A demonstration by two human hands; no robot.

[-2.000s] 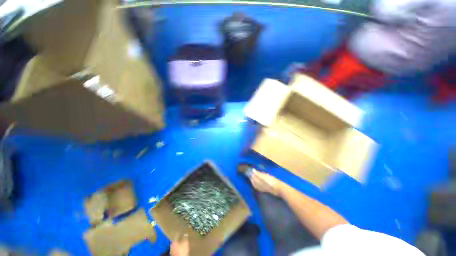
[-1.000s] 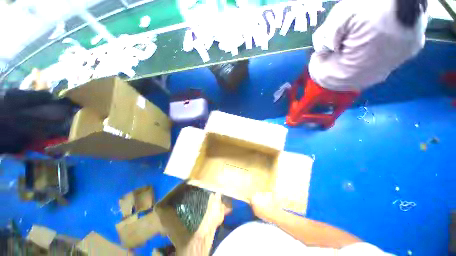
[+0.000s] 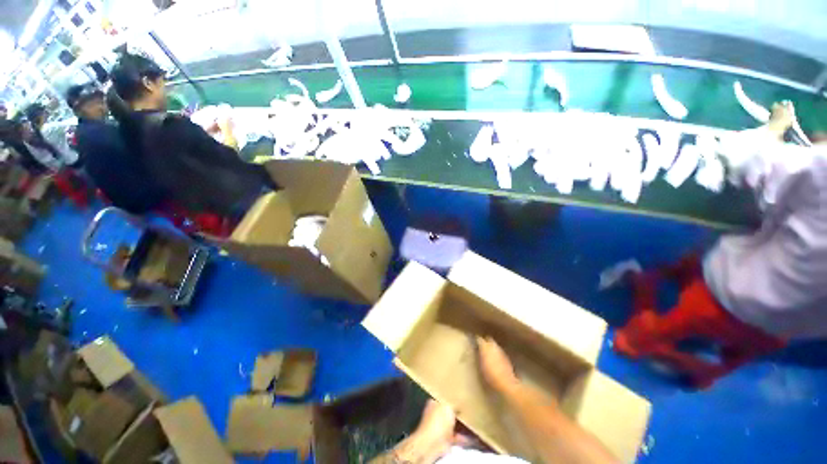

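Note:
An open carton (image 3: 535,317) with spread flaps is tilted in front of me. My right hand (image 3: 497,364) reaches inside it, near its inner wall. I cannot tell whether the fingers grip anything. My left hand (image 3: 433,426) is at the carton's near lower edge, its fingers partly hidden. Below and left stands a second carton (image 3: 340,433) with dark green-silver small parts low inside, partly cut off by the picture's bottom edge.
A large open carton (image 3: 358,237) holds white parts. A purple-grey stool (image 3: 433,247) is behind. White housings (image 3: 580,159) lie on the belt bench. A seated person (image 3: 780,245) is on a red stool (image 3: 698,335). Cartons, cardboard pieces (image 3: 267,424) and a hand trolley (image 3: 163,263) are left.
The view has risen and turned left, showing more bench and people. My right hand has moved from the empty carton's near side to inside it. My left hand remains low beside that carton.

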